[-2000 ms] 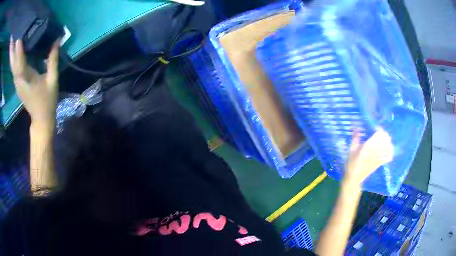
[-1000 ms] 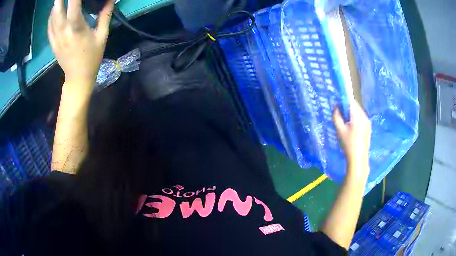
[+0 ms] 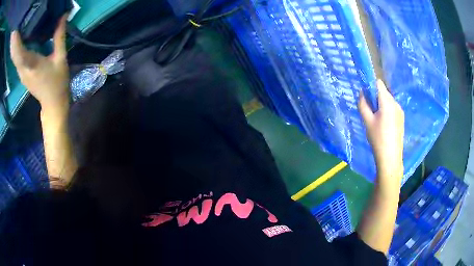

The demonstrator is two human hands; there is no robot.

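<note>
My left hand (image 3: 45,72) is at the upper left, thumb and fingers spread around the near end of a black adapter unit (image 3: 35,18) at the green bench's edge. A black cord (image 3: 119,44) runs right from the unit to a looped bundle with a yellow tie (image 3: 194,23). A clear crinkled wrapped bundle (image 3: 99,75) with a yellow tie lies over my lap. My right hand (image 3: 384,117) grips the rim of a blue slotted crate (image 3: 322,47) covered in clear film (image 3: 416,78). The crate is tilted; its inside is mostly hidden.
The green bench top (image 3: 99,15) fills the upper left. Several blue crates (image 3: 431,208) stand at the lower right, and a blue slotted crate (image 3: 333,213) sits below the yellow floor line (image 3: 319,181). More blue crates (image 3: 23,169) show at the left edge.
Since a second ago, my left hand has moved left and the black unit shows at its fingers. My right hand still holds the rim. Earlier, a brown sheet showed in a crate now covered.
</note>
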